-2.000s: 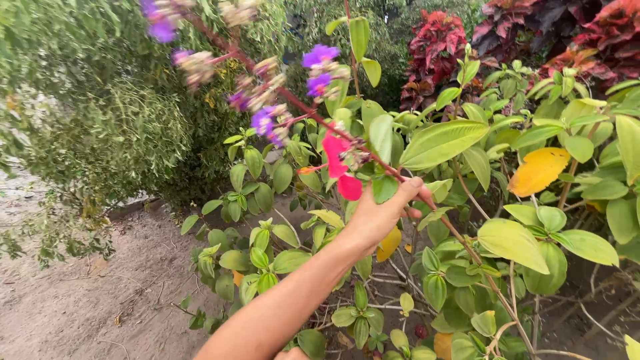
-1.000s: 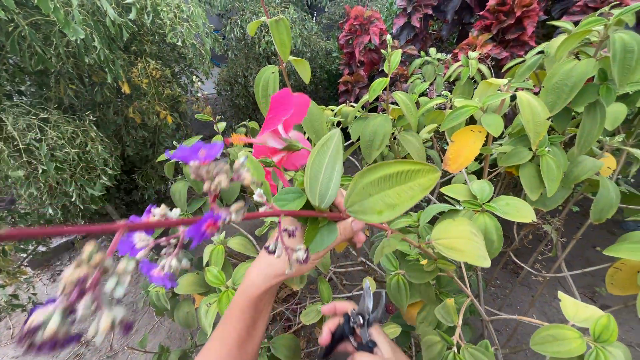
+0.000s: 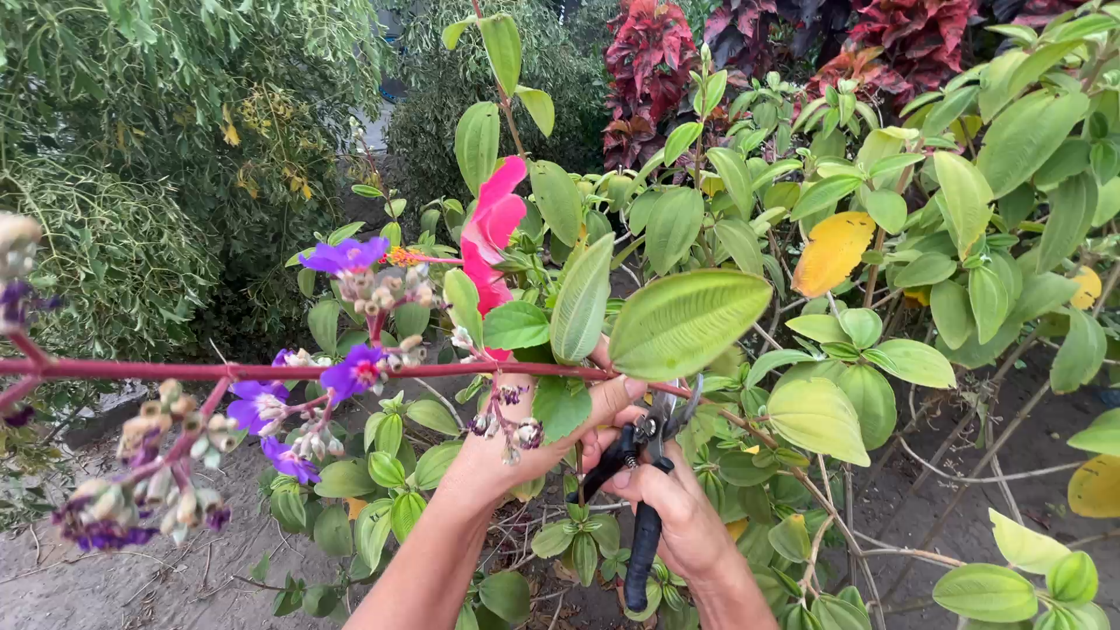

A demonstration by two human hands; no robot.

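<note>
My left hand (image 3: 534, 429) grips a long reddish stem (image 3: 446, 370) with purple flowers (image 3: 354, 372) and dried seed heads along its left part. A pink hibiscus flower (image 3: 492, 232) and a green leafy shoot show just above that hand. In my right hand (image 3: 669, 499) are pruning shears (image 3: 646, 525) with black handles. Their blades (image 3: 674, 411) are around or right beside the stem, just right of my left fingers, under a large green leaf (image 3: 691, 322). Whether the blades touch the stem cannot be told.
The leafy shrub (image 3: 840, 385) fills the right side, with a few yellow leaves and thin bare branches low down. Red-leaved plants (image 3: 652, 70) stand behind it. A feathery green bush (image 3: 175, 175) is at the left, above sandy ground (image 3: 201, 560).
The right hand has come up with the pruning shears, from below the stem to beside it. The flowering stem has swung from slanting to nearly level, still in the left hand.
</note>
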